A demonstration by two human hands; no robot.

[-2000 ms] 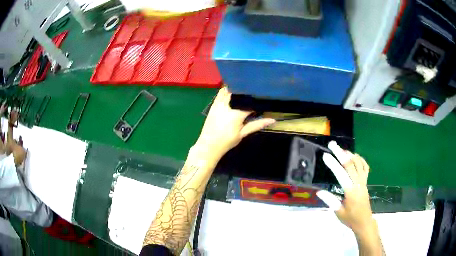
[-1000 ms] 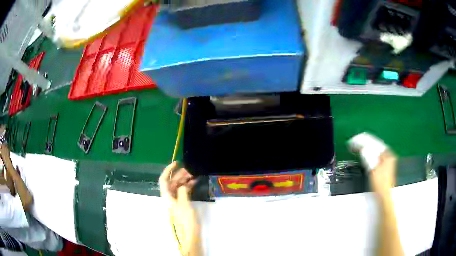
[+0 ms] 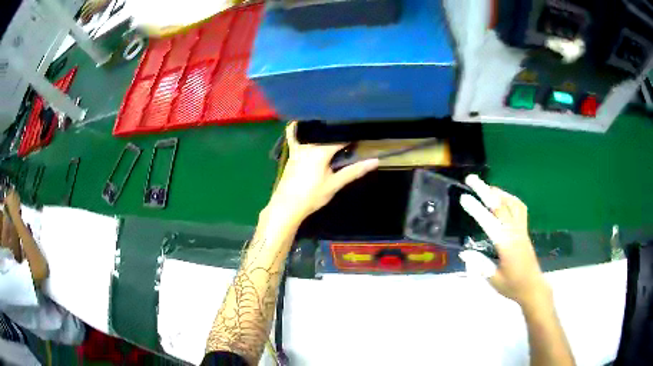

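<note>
My left hand [image 3: 311, 179] reaches over the left side of the black sliding tray [image 3: 344, 214]. Its thumb and fingers pinch the dark camera end of a phone case [image 3: 344, 154], whose thin edge slants over the gold-tan press fixture [image 3: 415, 154]. My right hand [image 3: 501, 236], with white finger cots, holds a second phone case [image 3: 428, 207] by its far side above the tray's right part. The camera block of that case faces left and its rest is partly hidden by the fingers. The blue press head [image 3: 358, 89] is just behind the fixture.
The start button [image 3: 390, 260] is on the tray's front panel. Case frames [image 3: 157, 194] lie on the green bench at left. A red perforated tray [image 3: 193, 78] is behind them. The control box [image 3: 465, 100] stands right of the press. White paper [image 3: 401, 322] lines the front edge. Another person's arm [image 3: 27, 239] is far left.
My left hand has moved from the tray's front left corner to the fixture, which now shows more. My right hand has moved left from the bench to over the tray, with a case. The view has shifted.
</note>
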